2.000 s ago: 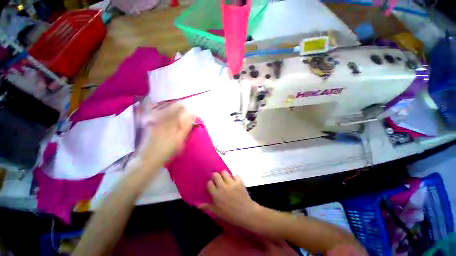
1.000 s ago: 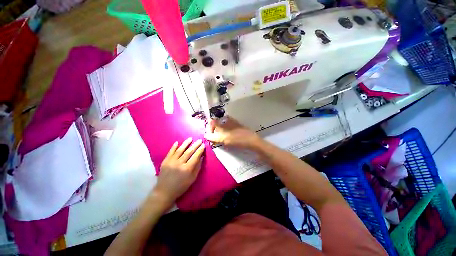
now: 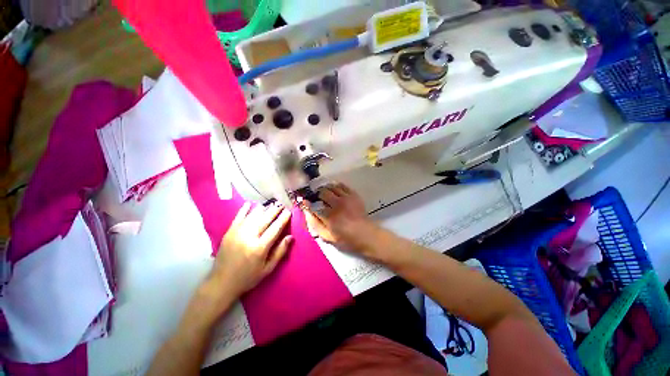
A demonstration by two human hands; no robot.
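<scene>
A long magenta panel (image 3: 296,283) lies under the needle end of the white HIKARI sewing machine (image 3: 433,121) and hangs over the table's front edge. My left hand (image 3: 253,246) rests flat on the panel, left of the presser foot, fingers close together. My right hand (image 3: 338,220) is at the right of the needle, its fingertips on the panel's edge beside the presser foot (image 3: 297,200). The needle itself is hidden by glare and fingers. Whether my right fingers also hold a small tool cannot be told.
White panels lie in stacks (image 3: 150,136) at the left, beside heaped magenta fabric (image 3: 62,165). A pink holder (image 3: 187,55) stands above the needle end. Dark-blue handled pliers (image 3: 470,176) lie under the arm. Scissors (image 3: 459,336) and a blue basket (image 3: 532,290) are at lower right.
The view has moved closer to the needle. Since two seconds ago both hands have come to the presser foot with the magenta panel. In the last second, my left hand has moved up beside the foot.
</scene>
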